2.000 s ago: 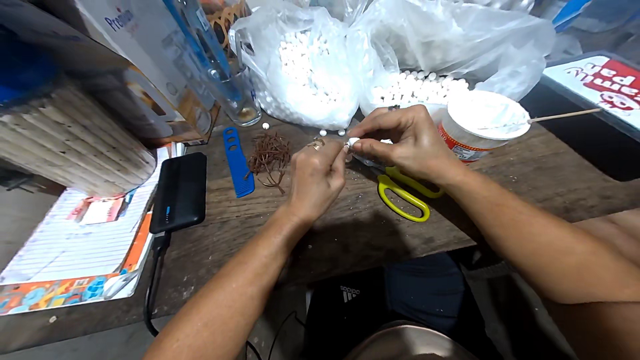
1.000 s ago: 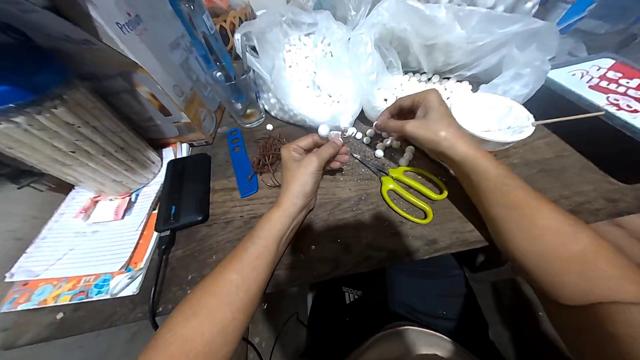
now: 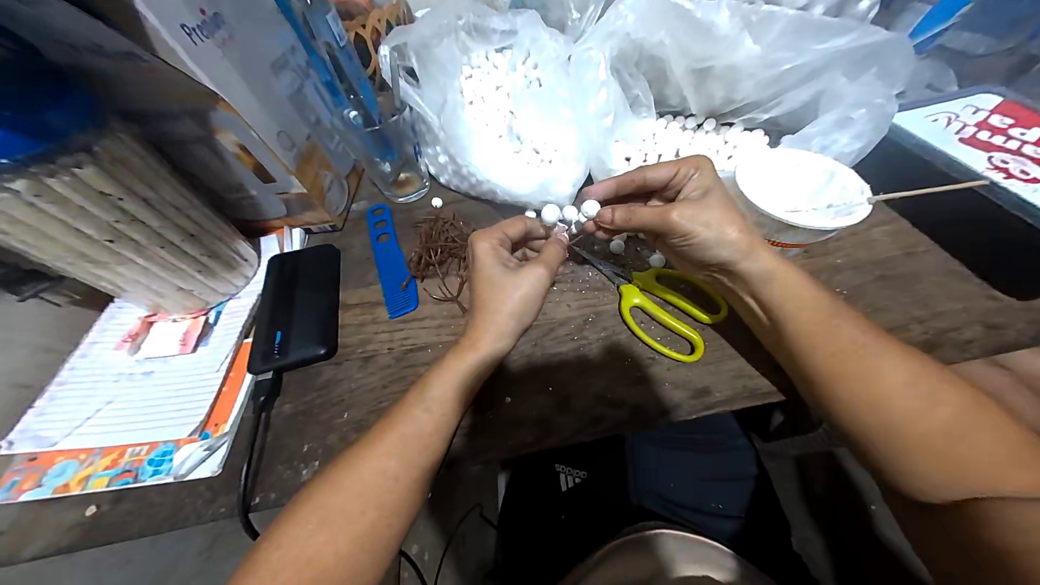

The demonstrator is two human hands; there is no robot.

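Observation:
My left hand point(image 3: 517, 272) pinches the base of a small cluster of white foam balls point(image 3: 551, 214) between thumb and fingertips. At the cluster's right side, my right hand point(image 3: 670, 207) grips one white ball point(image 3: 590, 209) between thumb and forefinger. Whether that ball is joined to the others I cannot tell. Scissors with yellow handles point(image 3: 662, 313) lie below my right hand, their blades pointing up and left. More loose white balls point(image 3: 656, 259) sit on the wooden table, partly hidden by that hand. A pile of thin brown stems point(image 3: 439, 253) lies left of my left hand.
Two clear plastic bags of white balls point(image 3: 512, 122) stand behind my hands. A white tub point(image 3: 800, 191) with a wooden stick point(image 3: 930, 192) is at right. Left are a blue comb point(image 3: 391, 264), a drinking glass point(image 3: 404, 166), a black power bank point(image 3: 295, 309) with cable, and lined paper point(image 3: 106, 382).
Two seconds ago my hands were together over the scissors' blades. My right hand moved off to the right over the loose balls, then came back to the cluster, holding a ball.

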